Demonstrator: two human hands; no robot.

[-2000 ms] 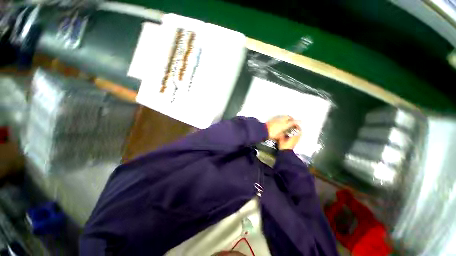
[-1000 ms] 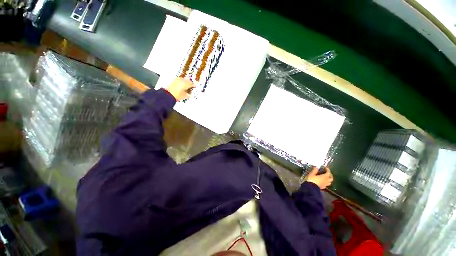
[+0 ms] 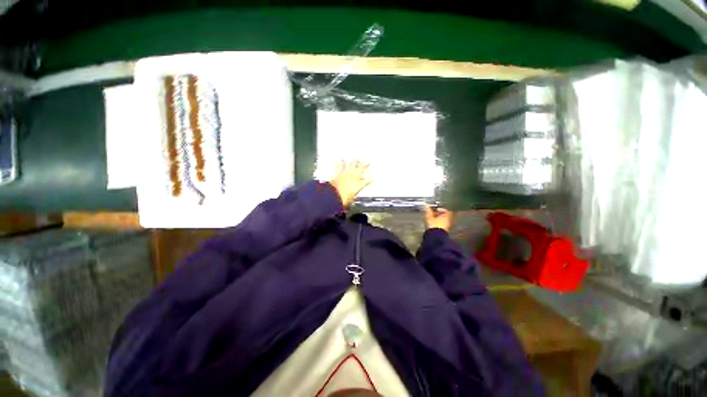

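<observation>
A white sheet (image 3: 387, 147) lies in front of me with clear crumpled film (image 3: 372, 101) around it; a thin tray edge shows below its near side. My left hand (image 3: 353, 181) rests on the sheet's near left part, fingers apart. My right hand (image 3: 438, 217) is at the near right corner, small; whether it grips the edge cannot be told. To the left, a white foam block (image 3: 260, 139) carries rows of small flex-cable parts (image 3: 195, 132) with orange-brown ends.
A thin white sheet (image 3: 120, 139) sticks out left of the foam block. Stacked trays (image 3: 519, 139) stand right, beside a large film-wrapped white pile (image 3: 643, 155). A red plastic bin (image 3: 535, 252) is below the bench edge. Wrapped stacks (image 3: 46, 295) stand lower left.
My left hand has moved from the parts on the foam block to the white sheet. My right hand remains near the sheet's near right corner. The camera view has turned.
</observation>
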